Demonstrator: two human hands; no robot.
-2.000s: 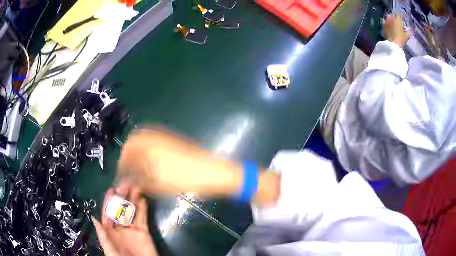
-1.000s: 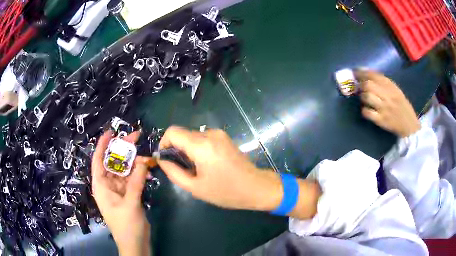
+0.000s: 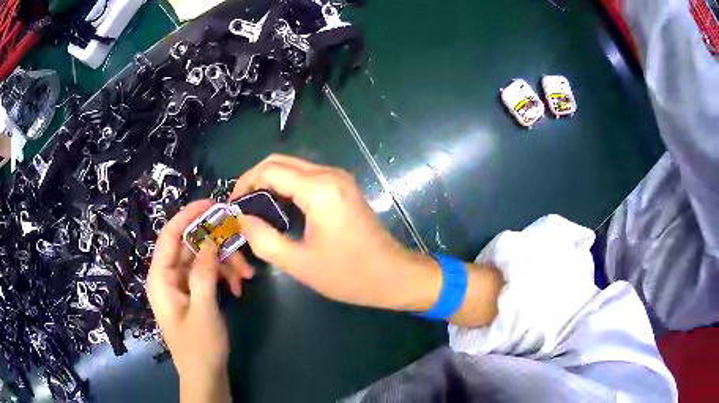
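My left hand (image 3: 185, 291) holds an open watch case (image 3: 206, 234) with a pale rim and yellow parts inside, left of centre. My right hand (image 3: 315, 228) holds a dark display module (image 3: 266, 208) beside the case, tilted, with its thin rim up. An orange flex cable (image 3: 227, 230) lies over the case opening between the two. My left thumb is at the case's lower edge and my right thumb is near the cable. The fingers hide part of the case and screen.
A large heap of black clips with silver handles (image 3: 102, 197) fills the left. Two open watch cases (image 3: 523, 102) lie side by side on the dark green bench (image 3: 441, 47) at upper right. Another person's pale sleeve (image 3: 684, 94) is at the right edge. A white block (image 3: 106, 31) is at upper left.
My right hand has brought the screen up against the case, and the flex cable now lies over it. A second open case lies at upper right, and the other person's hand has left there.
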